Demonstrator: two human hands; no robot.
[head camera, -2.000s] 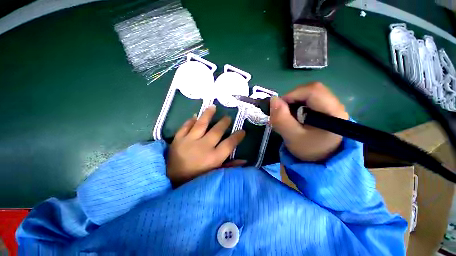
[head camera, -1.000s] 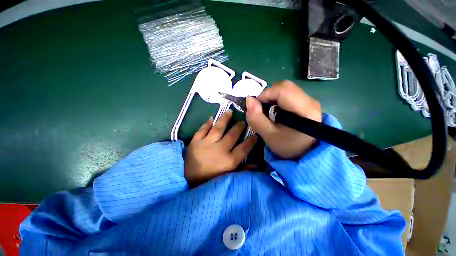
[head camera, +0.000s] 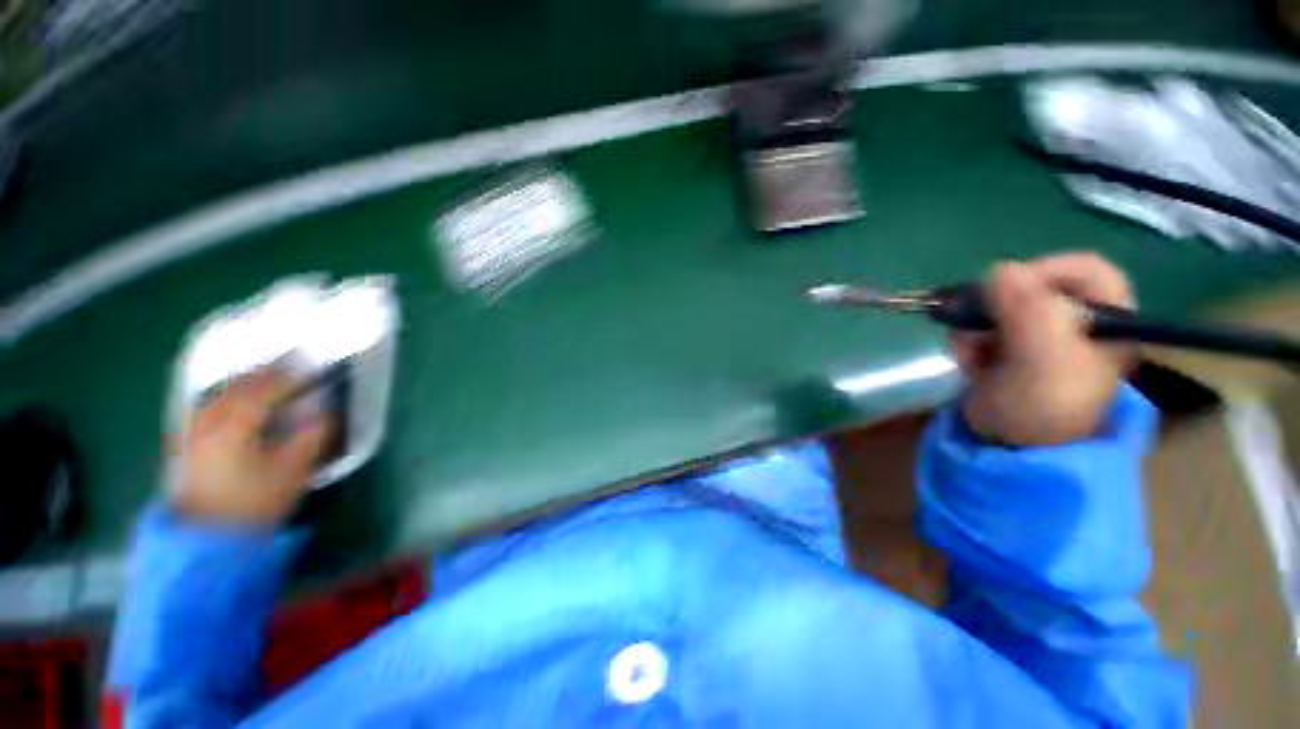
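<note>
The frame is blurred. My right hand (head camera: 1048, 349) holds the soldering iron (head camera: 958, 305) by its black handle above the bench, its metal tip pointing left, apart from any part. My left hand (head camera: 254, 442) is at the left, over the white plastic loop parts (head camera: 292, 331); several overlap, with their round ends away from me. The fingers cover the lower part of the loops, and whether they grip them cannot be told.
The wire bundle (head camera: 513, 228) lies on the green bench (head camera: 642, 342). The iron stand's tray (head camera: 804, 185) is behind it to the right. White loop parts (head camera: 1162, 150) lie far right. A cardboard box (head camera: 1212, 527) is lower right, a black item (head camera: 40, 477) far left.
My left hand and the white loops are now far to the left. My right hand has moved right, lifting the iron off the round ends. The view has shifted.
</note>
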